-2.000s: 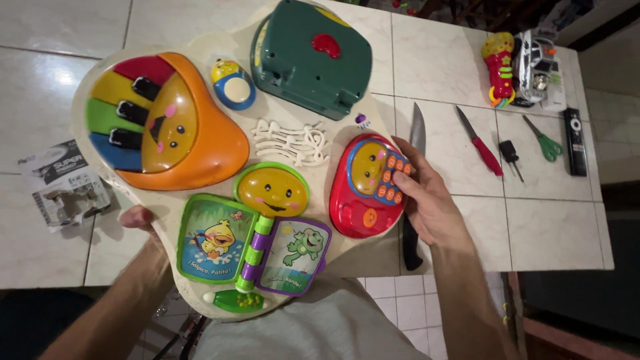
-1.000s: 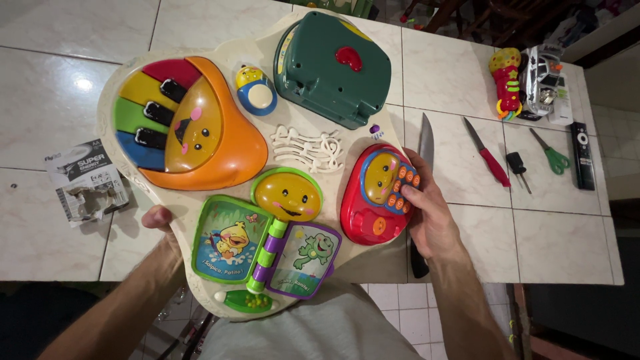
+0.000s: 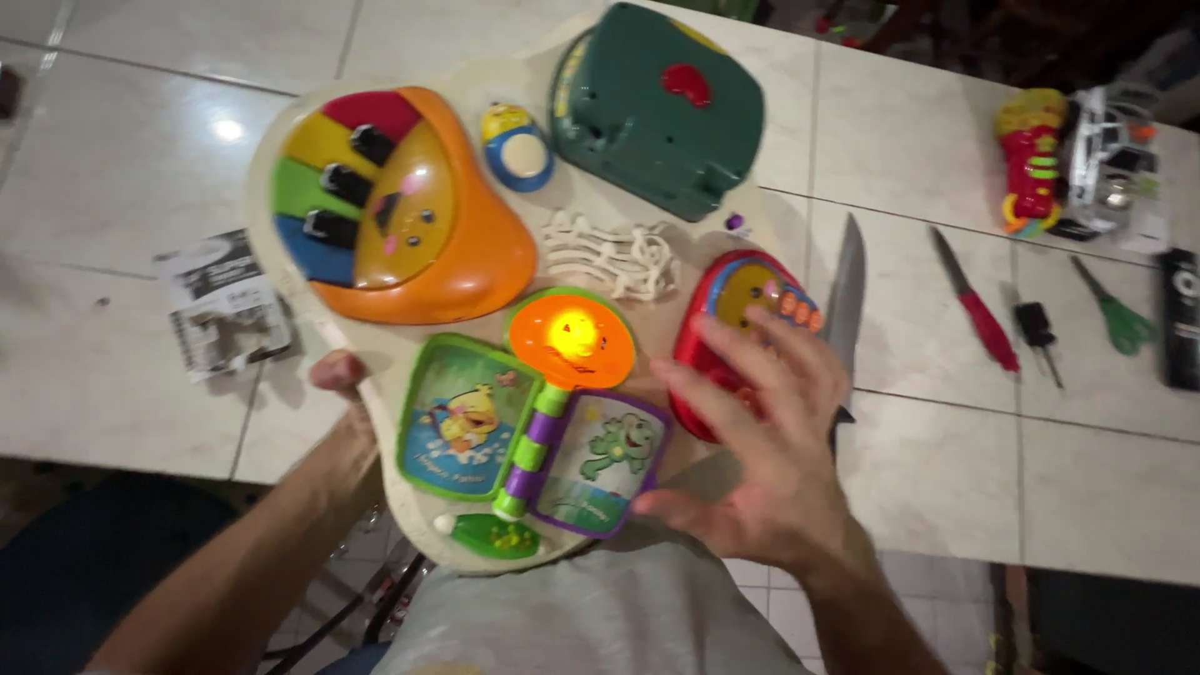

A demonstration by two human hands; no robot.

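Observation:
A cream plastic activity toy board (image 3: 375, 352) rests against my lap and the table edge, with my left hand (image 3: 342, 403) gripping its left side; most of those fingers are hidden beneath. My right hand (image 3: 773, 441) is spread over the red toy telephone (image 3: 694, 352), and contact cannot be told. Between the hands, the round face light (image 3: 570, 337) glows orange above an open plastic toy book (image 3: 469, 422). The board also bears an orange toy piano (image 3: 478, 253), a blue and yellow button figure (image 3: 518, 150) and a dark green housing (image 3: 656, 112).
A large kitchen knife (image 3: 848, 281) lies just right of the board. Farther right are a red-handled knife (image 3: 980, 314), a small black-handled screwdriver (image 3: 1036, 328), green scissors (image 3: 1120, 314), a black remote (image 3: 1179, 319) and a red toy (image 3: 1034, 159). A blister pack (image 3: 225, 305) lies left.
My right hand has come off the telephone's right edge and moved left, its fingers now spread over the telephone. The face light, yellow and unlit before, is lit. My left hand keeps its hold.

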